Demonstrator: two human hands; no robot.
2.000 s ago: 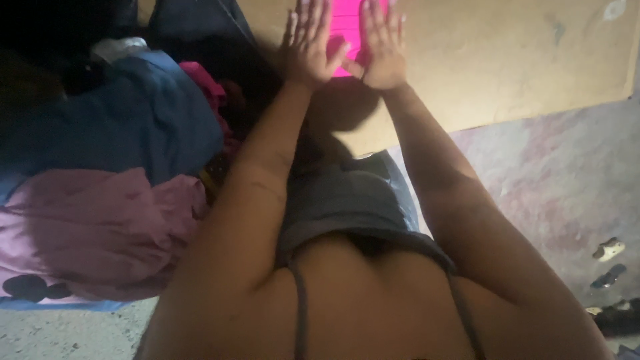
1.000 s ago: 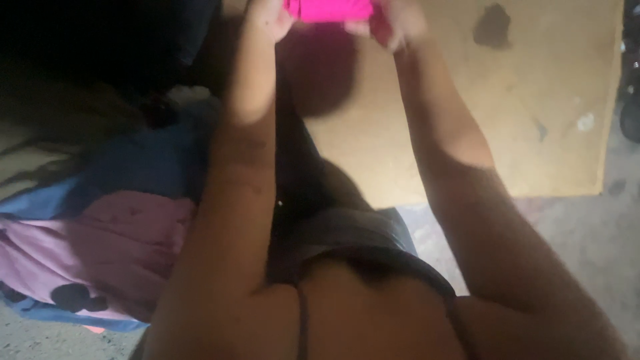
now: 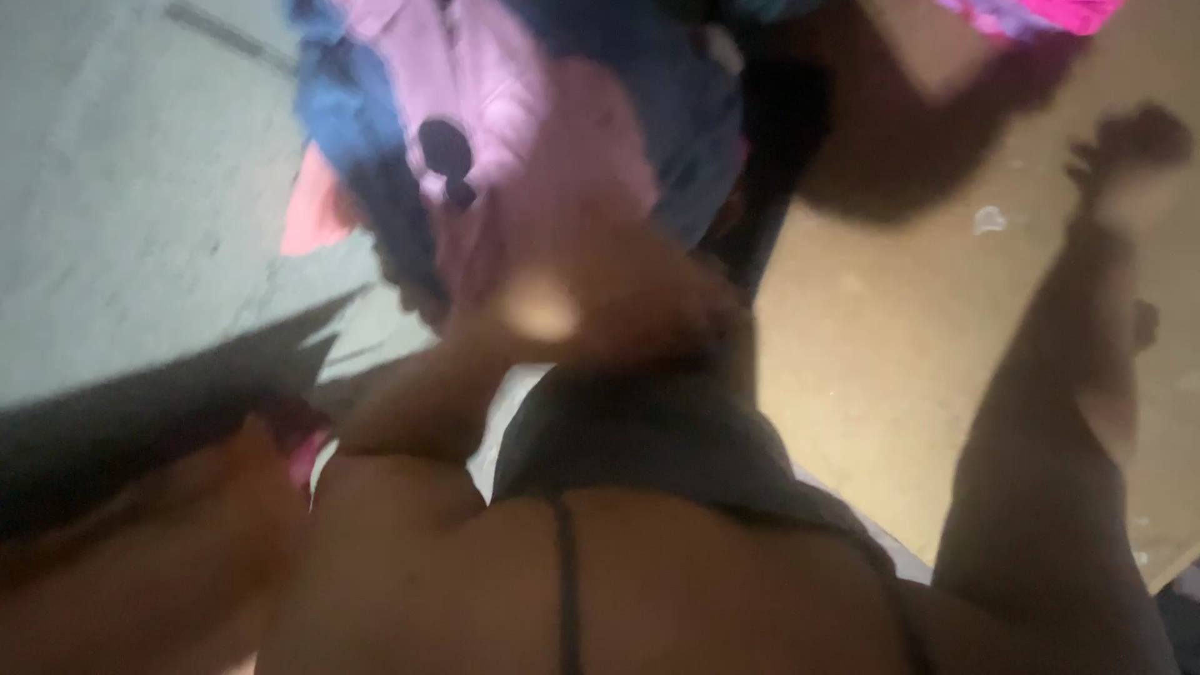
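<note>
Bright pink and purple folded cloth [image 3: 1041, 14] lies on the tan board [image 3: 862, 375], cut off by the top right edge. My right hand [image 3: 1134, 145] is below and right of that cloth, over the board, fingers apart and holding nothing visible. My left arm bends across my front, and my left hand [image 3: 694, 319] is a dark blur between my lap and the clothes pile. Its fingers and anything in them cannot be made out. Just beyond it lies a mauve garment [image 3: 586, 141] with dark round spots, together with blue cloth [image 3: 689, 122].
Grey floor [image 3: 141, 206] spans the left side, crossed by a dark shadow. A salmon-pink cloth piece [image 3: 317, 206] sticks out beside the pile. A blurred bare limb [image 3: 178, 544] shows at lower left; whose it is cannot be told. A small pale mark [image 3: 989, 220] is on the board.
The view has swung left. Both hands were at the bright pink cloth a second ago; now they are apart and off it, the left drawn back near my lap.
</note>
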